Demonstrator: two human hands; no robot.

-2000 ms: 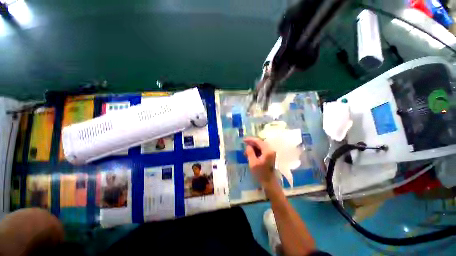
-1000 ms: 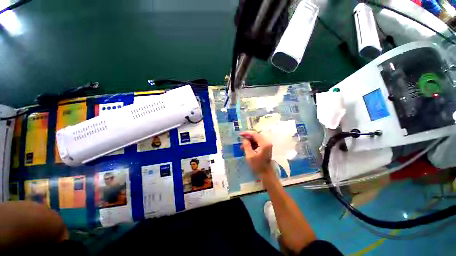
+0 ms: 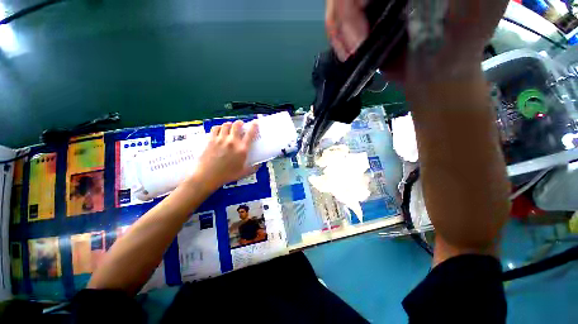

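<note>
A long white appliance housing (image 3: 273,134) with vent slots lies on the picture-covered mat (image 3: 196,237). My left hand (image 3: 229,152) lies over the housing and grips it around its middle. My right hand (image 3: 405,38), raised at the top and blurred, is closed around the black electric screwdriver (image 3: 342,92), which slants down to the left. Its silver nose (image 3: 308,140) is beside the housing's right end. Whether the tip touches the housing cannot be told. My right forearm hides part of the bench's right side.
A dark green conveyor (image 3: 158,57) runs behind the bench. Thin black cables (image 3: 256,106) lie along the bench's back edge. A torn pale pad (image 3: 342,180) is right of the pictures. The screw feeder (image 3: 529,107) with a green ring is at the right, with a thick black hose (image 3: 545,262) below.
My left hand has come onto the housing, which has shifted right. My right hand has moved from over the pad up to the screwdriver and holds it. The driver now slants toward the housing's right end.
</note>
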